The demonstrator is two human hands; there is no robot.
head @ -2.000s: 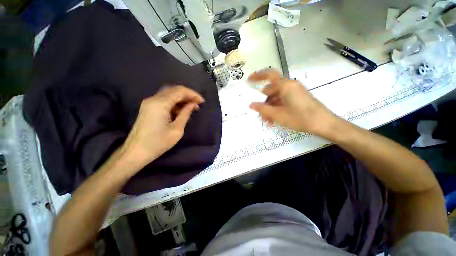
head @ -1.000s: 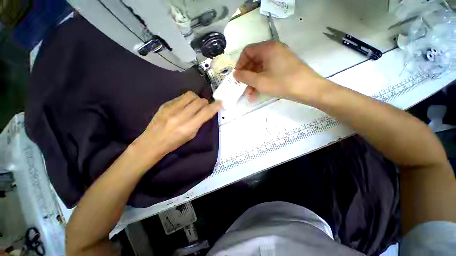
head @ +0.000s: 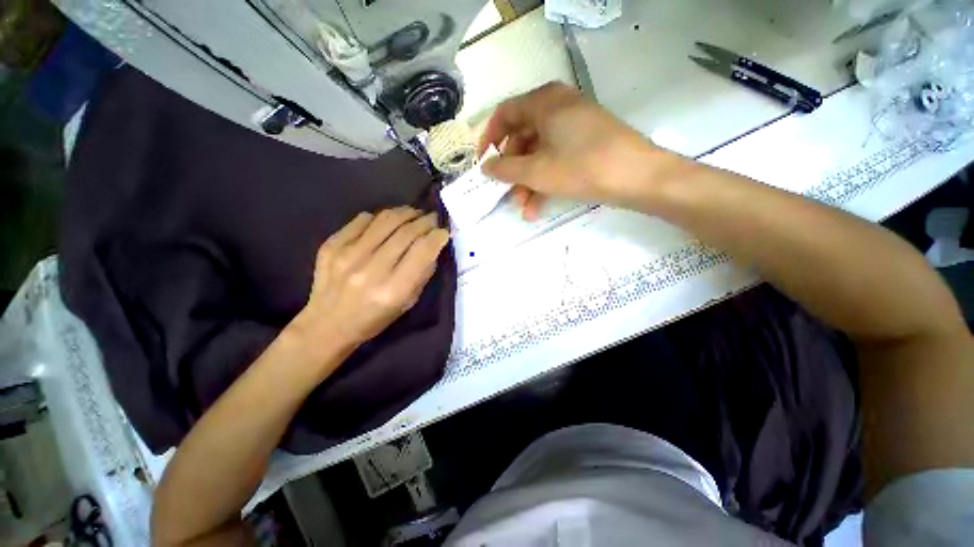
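Observation:
A dark purple-brown garment piece (head: pixel 214 224) lies folded on the white machine table, its right edge under the machine head by the needle area. My left hand (head: pixel 374 272) lies flat on the cloth near that edge, fingers together, pressing it. My right hand (head: pixel 566 150) pinches a small white label (head: pixel 473 196) between thumb and fingers. The label's lower left end meets the cloth edge beside my left fingertips. The needle and presser foot are too small to tell clearly.
The sewing machine head (head: pixel 267 64) fills the top left. A cream roll (head: pixel 451 145) sits beside a black round part. Thread snips (head: pixel 758 77) lie at the upper right, near a clear plastic bag (head: pixel 935 91). Dark cloth (head: pixel 780 417) hangs below the table at right.
My right hand has come to the machine and now holds a label. My left hand has flattened onto the cloth. In the last second, both hands and label shifted slightly left in view.

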